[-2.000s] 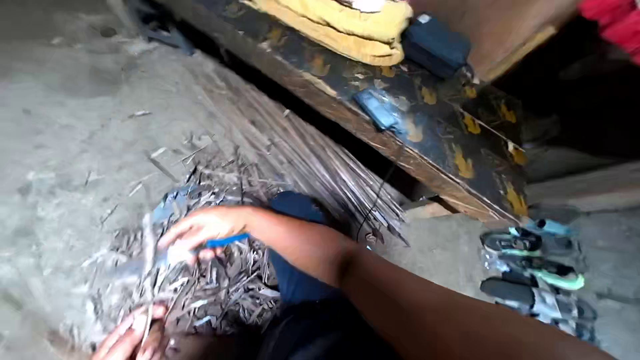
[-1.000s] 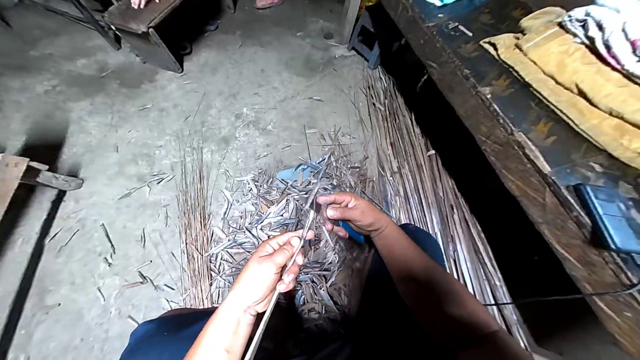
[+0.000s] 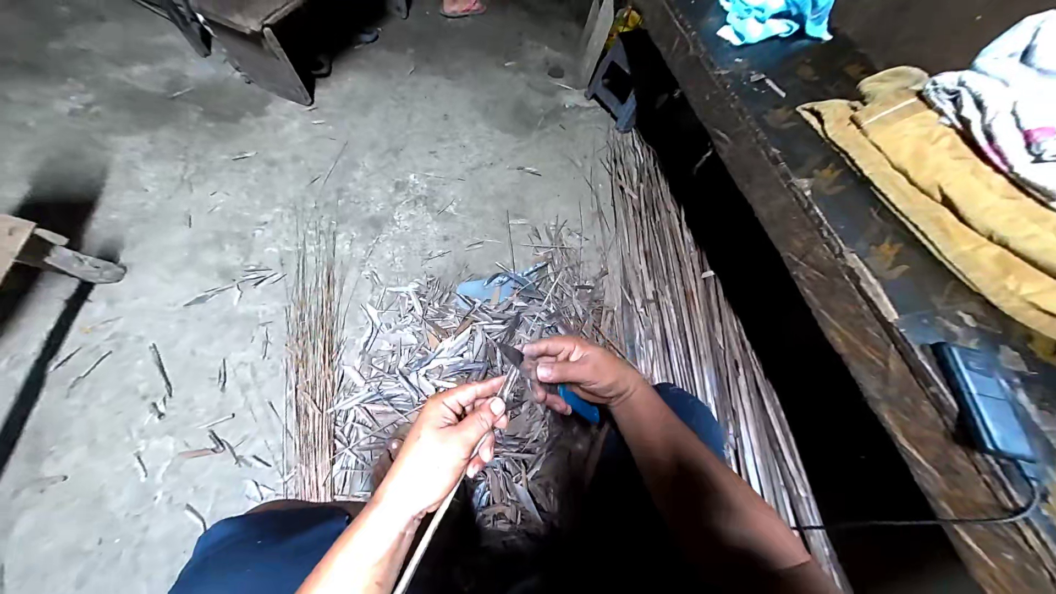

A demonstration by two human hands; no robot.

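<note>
My left hand (image 3: 458, 437) is closed around a thin pale stalk (image 3: 433, 528), which runs from the fingertips down past the forearm to the bottom edge. Just right of it, my right hand (image 3: 577, 375) holds a knife with a blue handle (image 3: 580, 404). Its dark blade (image 3: 511, 355) lies close to the stalk's upper end; whether they touch I cannot tell. Under both hands spreads a heap of dry shavings (image 3: 412, 355), with a light-blue object (image 3: 487, 289) partly buried at its top. Thin stalks (image 3: 315, 371) lie left of the heap, longer ones (image 3: 660, 272) to its right.
Along the right runs a low wooden platform (image 3: 813, 280) with folded yellow cloth (image 3: 949, 181), blue cloth (image 3: 775, 18) and a corded dark blue device (image 3: 986, 400). A wooden bench (image 3: 264, 58) stands at the upper left, a wooden piece (image 3: 82, 264) at the left edge. A person's foot (image 3: 462, 8) shows at the top.
The view has swung round strongly since the oldest frame. Over the last second both hands have stayed close together over the shavings, still holding the stalk and the blue-handled knife.
</note>
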